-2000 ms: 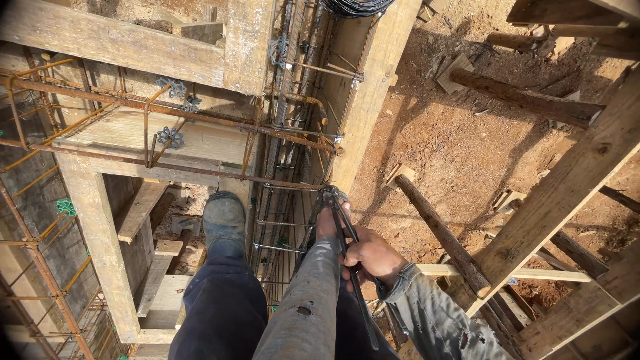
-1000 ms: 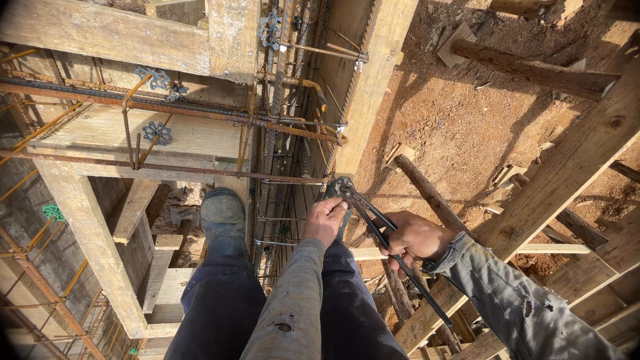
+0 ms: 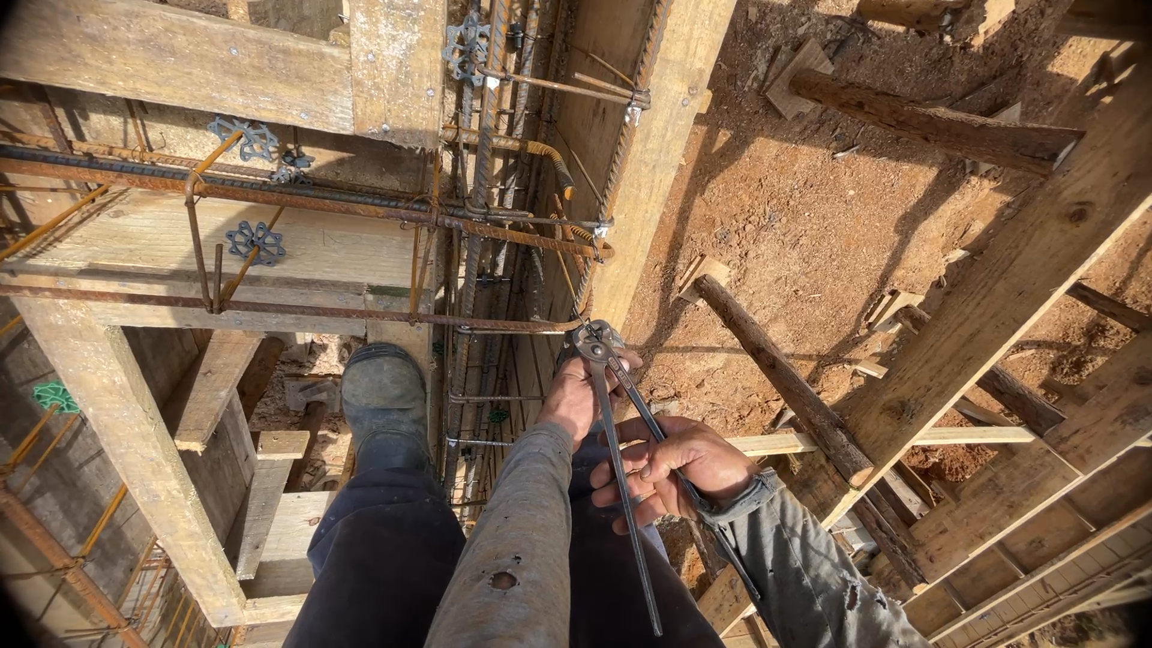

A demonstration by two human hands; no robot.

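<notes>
Long-handled end-cutting nippers (image 3: pixel 596 346) have their head at a bent end of rusty rebar (image 3: pixel 504 323), beside the ribbed bar along the timber edge. My left hand (image 3: pixel 583 396) is close behind the head of the nippers; its fingers are partly hidden, and what they grip does not show. My right hand (image 3: pixel 675 463) is on the handles, with its thumb by the right handle and its fingers spread behind the left one. The two handles stand apart. A thin tie wire rises from the bars by the jaws.
A rubber boot (image 3: pixel 385 405) stands on a formwork board, left of the deep rebar cage (image 3: pixel 468 270). Plastic wheel spacers (image 3: pixel 256 243) sit on bars at left. Wooden props (image 3: pixel 783 378) and long beams (image 3: pixel 999 306) cross above reddish soil at right.
The handles of the nippers have swung to point more steeply down the view, and they stand wider apart. The right hand's fingers have spread. The left hand stays close to the tool's head.
</notes>
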